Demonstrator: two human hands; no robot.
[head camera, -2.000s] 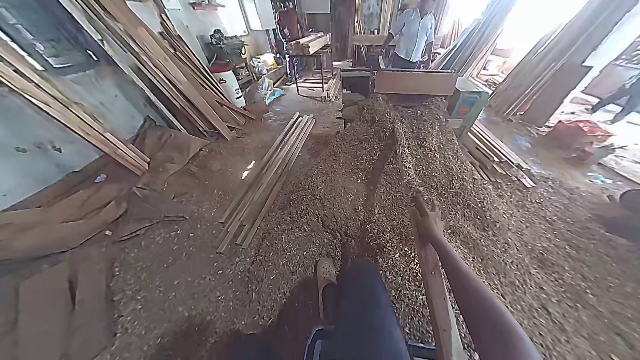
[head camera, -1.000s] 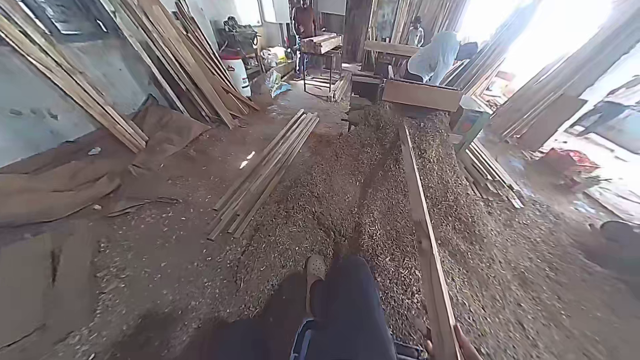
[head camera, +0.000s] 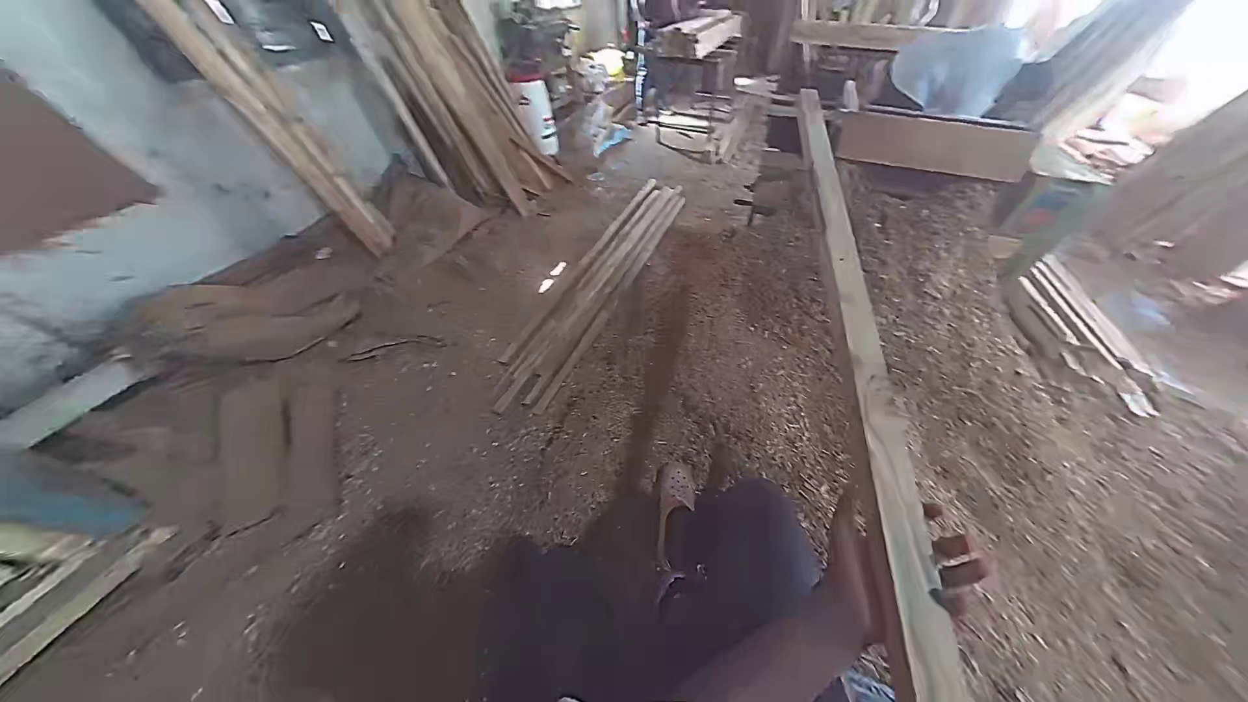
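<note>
A long, narrow wooden board (head camera: 863, 331) runs from the bottom right up to the machine (head camera: 936, 146) with a wooden panel across its front. My left hand (head camera: 858, 585) grips the near part of this board from below, thumb at its left side and fingers curled around its right edge. The far end of the board lies left of the panel, but whether it touches the machine cannot be told. My right hand is out of view. Behind the panel a co-worker in a light blue shirt (head camera: 960, 73) bends over.
Wood shavings (head camera: 760, 361) cover the floor. Several wooden strips (head camera: 595, 292) lie left of my board, and more strips (head camera: 1087, 317) lie at the right. Long planks (head camera: 458, 97) lean on the left wall. My foot, in a perforated shoe (head camera: 675, 487), is below centre.
My right hand, on the board two seconds ago, has gone out of view. My left hand now grips the board from below. The co-worker has gone from upright to bent over.
</note>
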